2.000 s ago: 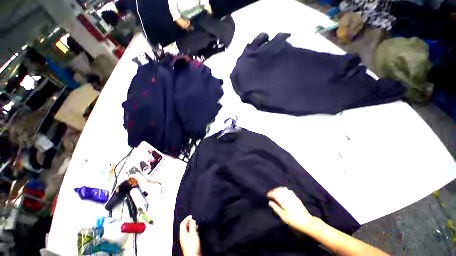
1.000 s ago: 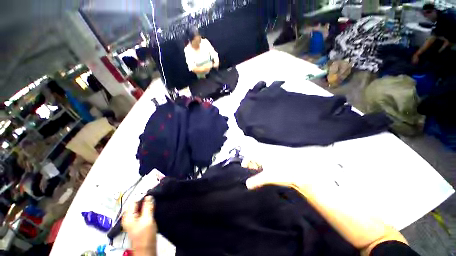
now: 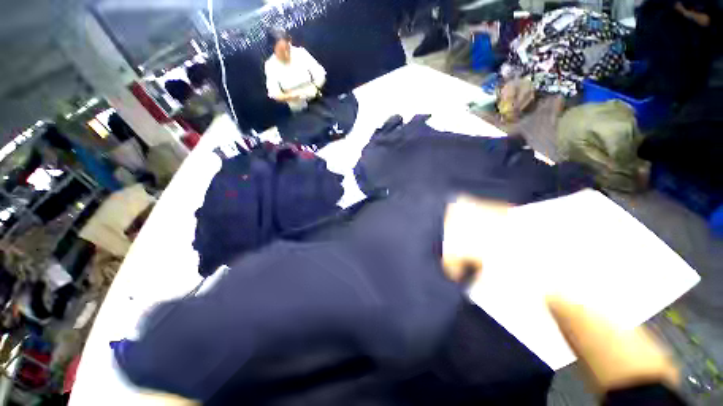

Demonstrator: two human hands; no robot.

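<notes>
A dark garment is spread wide and lifted in front of me, blurred by motion, and covers the near left part of the white table. My right hand is blurred at the garment's right edge, with its fingers closed on the cloth. Its forearm comes in from the lower right with a dark cuff. Of my left hand only a strip of skin shows at the bottom edge under the garment; its fingers are hidden.
A navy pile with red dots lies beyond the garment. A second dark garment lies at the far right of the table. A person in a white top is at the table's far end. Olive bundles and a blue bin are beyond the right edge.
The dark garment has gone from lying flat to raised and spread out across the near table, now covering the small tools at left. My right hand has moved right; my left hand has dropped mostly from sight.
</notes>
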